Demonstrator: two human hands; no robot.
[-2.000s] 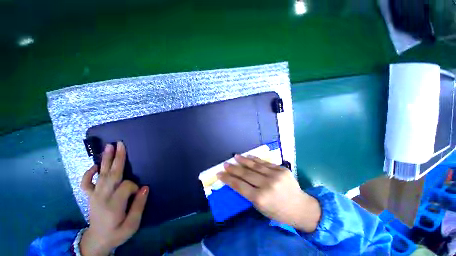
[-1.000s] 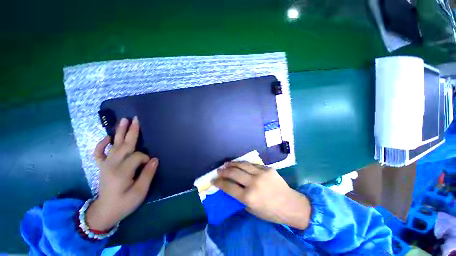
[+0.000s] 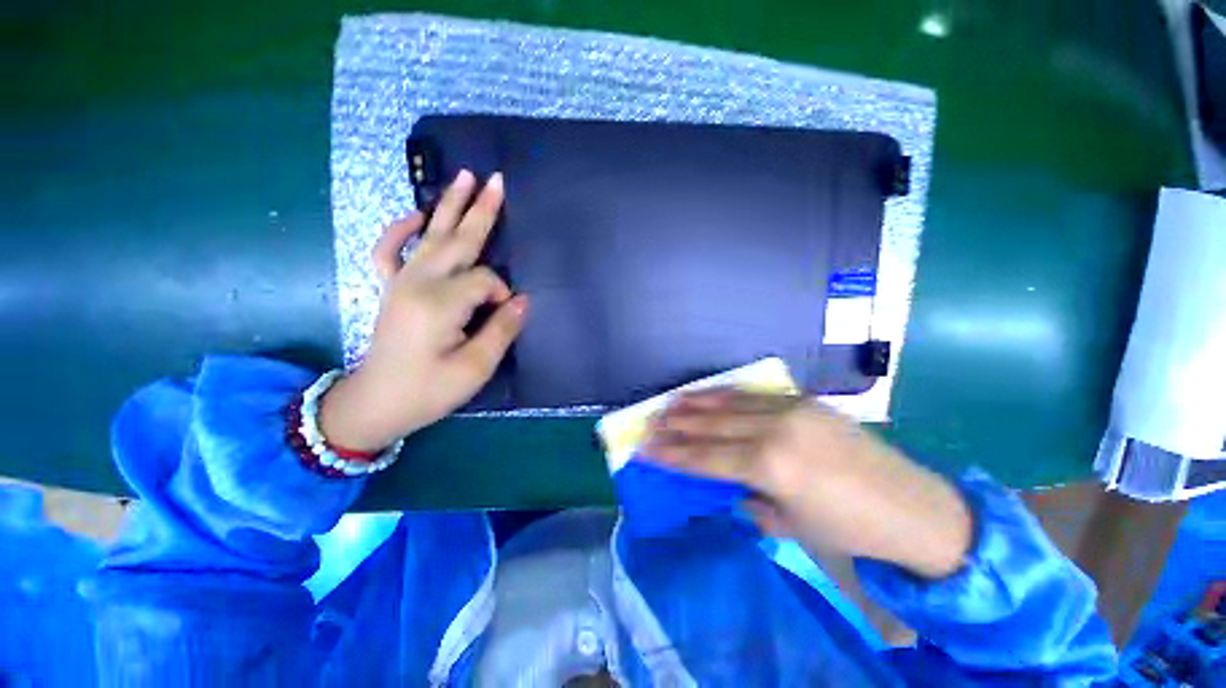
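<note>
A matte black panel lies flat on a silvery foam mat, with small black tabs at its corners. A blue-and-white label sits near its right end. My left hand rests with spread fingers on the panel's left end. My right hand, slightly blurred, holds a blue squeegee or scraper with a white and yellowish edge at the panel's near edge, right of centre. The fingers hide part of the tool.
The mat lies on a green bench or belt. A film stack with a white sheet over it stands at the right edge. A brown box and blue items show on the floor at lower right. My blue sleeves and clothing fill the bottom.
The panel and mat appear farther right and higher in the view. My right hand has come off the panel's label area to the near edge, uncovering the label. My left hand stays at the left end.
</note>
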